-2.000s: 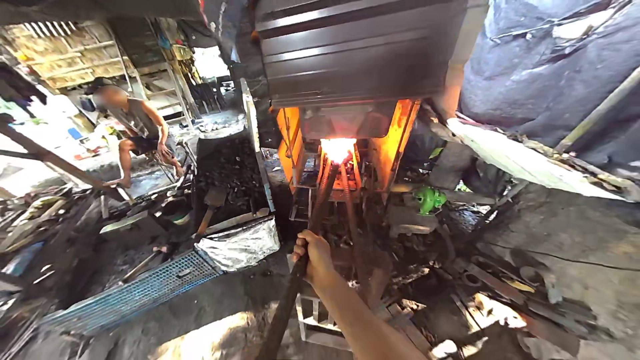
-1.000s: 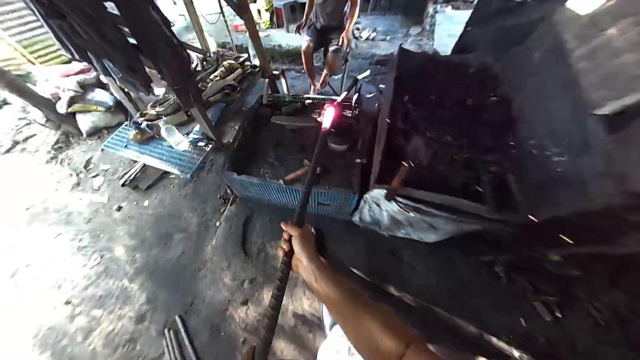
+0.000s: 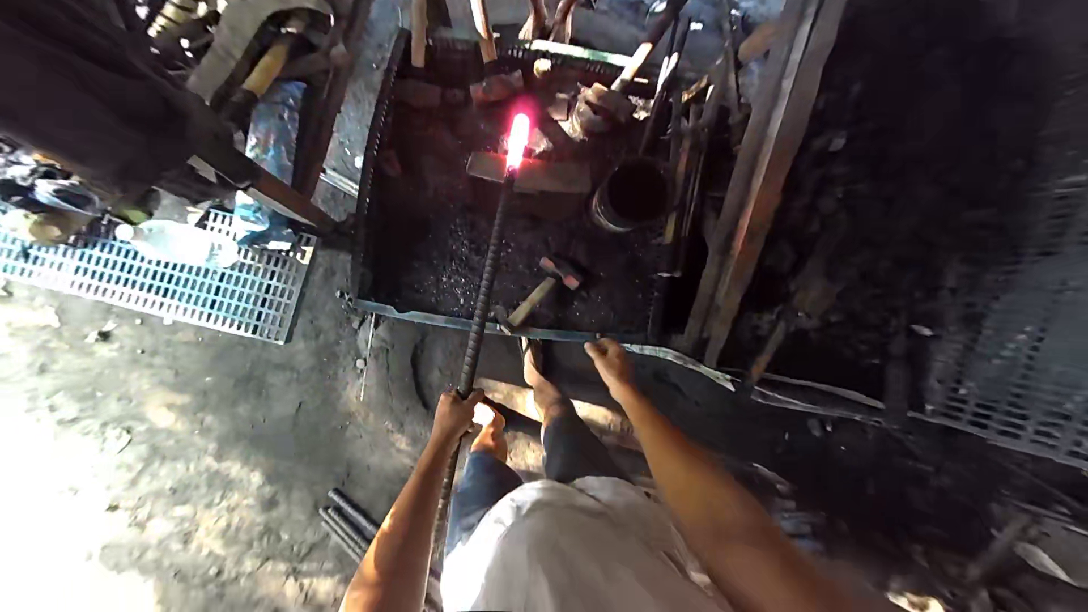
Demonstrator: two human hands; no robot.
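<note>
My left hand [image 3: 457, 413] grips a long ribbed steel bar [image 3: 487, 280] near its lower part. The bar's far end [image 3: 518, 140] glows pink-white and lies over a flat block [image 3: 552, 174] in a dark, low-walled bed. My right hand [image 3: 609, 359] is near the bed's front edge, its fingers curled and nothing plainly visible in them; whether it touches the edge I cannot tell. A short hammer [image 3: 561, 273] rests in the bed between the bar and my right hand, its wooden handle pointing toward me at the front edge.
A round metal can [image 3: 631, 195] stands in the bed at right, beside several upright rods and a wooden beam [image 3: 752, 195]. Several wooden handles and another person's feet [image 3: 548, 21] are at the far edge. A plastic grate [image 3: 255, 293] lies at left; ribbed bar pieces [image 3: 347, 523] lie on the ground.
The bar's glowing end was in the fire two seconds ago; now it is over the block in the bed. The view has turned away from the forge. My right hand has come into view.
</note>
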